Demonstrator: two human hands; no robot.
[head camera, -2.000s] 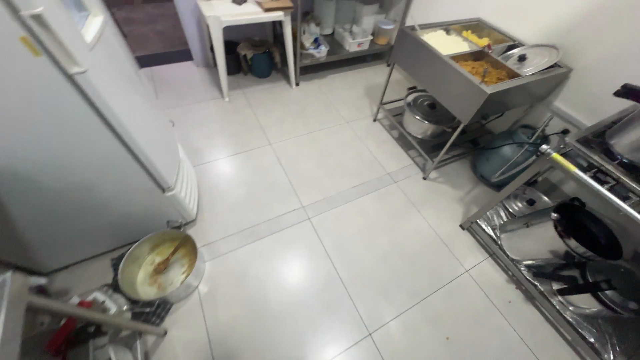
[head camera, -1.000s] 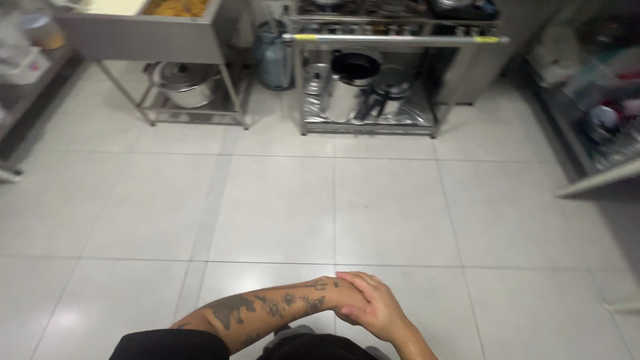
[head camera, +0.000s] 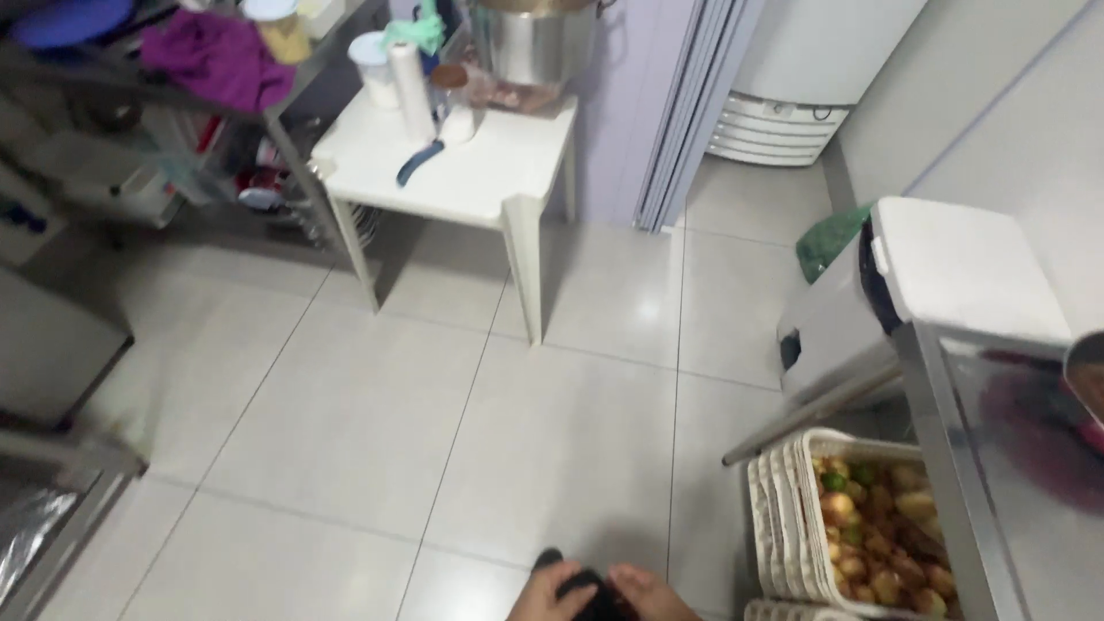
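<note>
At the bottom edge, low over the floor tiles, are my left hand (head camera: 554, 592) and my right hand (head camera: 649, 593), a short gap apart. Something black shows between them and by the left fingers; whether it is clothing, a shoe or a held thing cannot be told. Ahead stands a white plastic table (head camera: 448, 177) with a knife with a blue handle (head camera: 420, 163), a paper towel roll (head camera: 411, 90), a lidded plastic tub (head camera: 377, 73), a jar with a brown lid (head camera: 455, 103) and a large metal pot (head camera: 536, 43). Neither hand is near these.
A steel shelf with a purple cloth (head camera: 216, 62) stands at left. On the right are a white pedal bin (head camera: 966, 259), a steel table (head camera: 975, 448) and a white plastic crate (head camera: 815, 517) of onions and other produce beneath it. A folding door (head camera: 694, 112) is ahead.
The view has swung from the stove and serving counter to the white table and bin. A second ago one hand lay on the other forearm; now both hands are side by side, lower in view.
</note>
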